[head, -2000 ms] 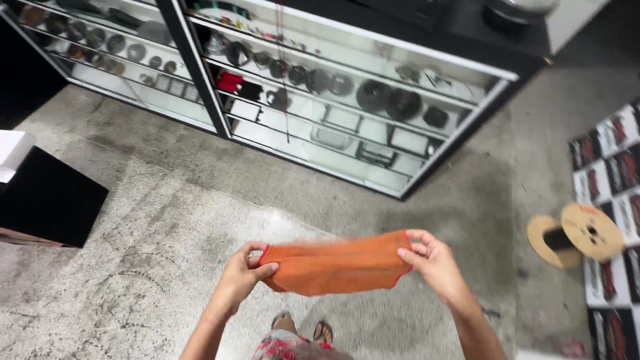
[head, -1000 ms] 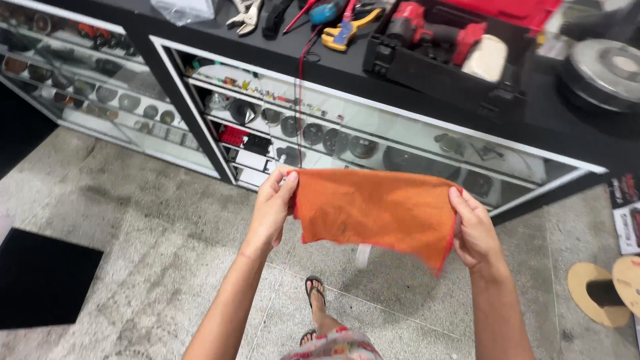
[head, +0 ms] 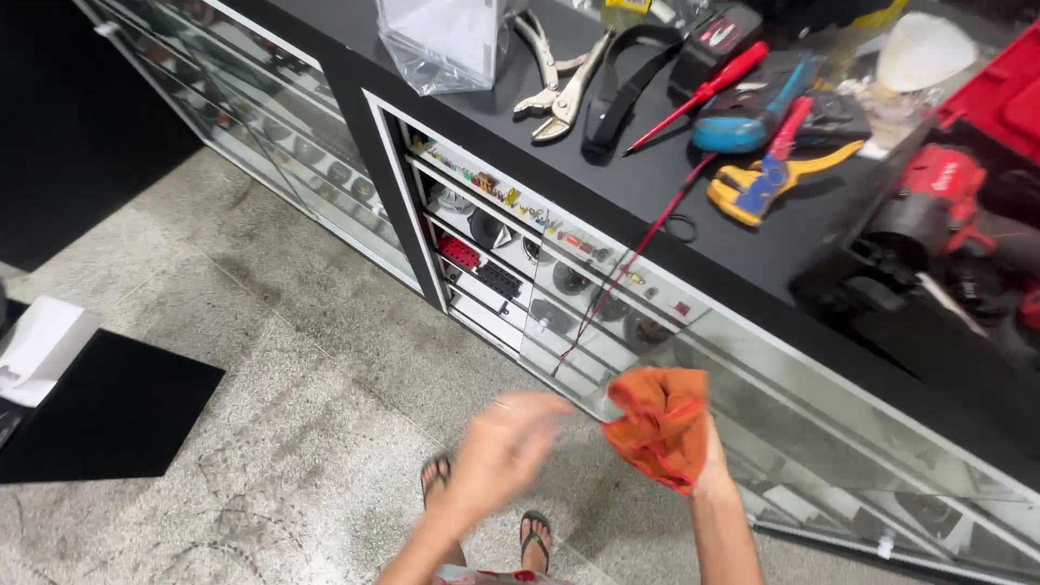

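An orange cloth (head: pixel 662 426) with red edging is bunched up in my right hand (head: pixel 713 467), whose fingers are mostly hidden behind it. My left hand (head: pixel 512 447) is blurred, to the left of the cloth and apart from it, with its fingers bent; nothing shows in it. Beyond my hands, the black counter top holds locking pliers (head: pixel 544 69), slip-joint pliers (head: pixel 573 93), a red screwdriver (head: pixel 703 93), a blue and black tool (head: pixel 751 106) and a yellow and blue wire stripper (head: pixel 768 183).
Under the counter stands a glass-fronted display case (head: pixel 520 211) with shelves of small parts. A red and black power tool (head: pixel 926 203) lies in a black case at the right. A thin red and black cable (head: pixel 642 248) hangs over the counter edge. A black box (head: pixel 114 406) stands at the left.
The cloth was spread between both hands; now it is bunched in my right hand and my left hand has let go. The view has shifted toward the counter top.
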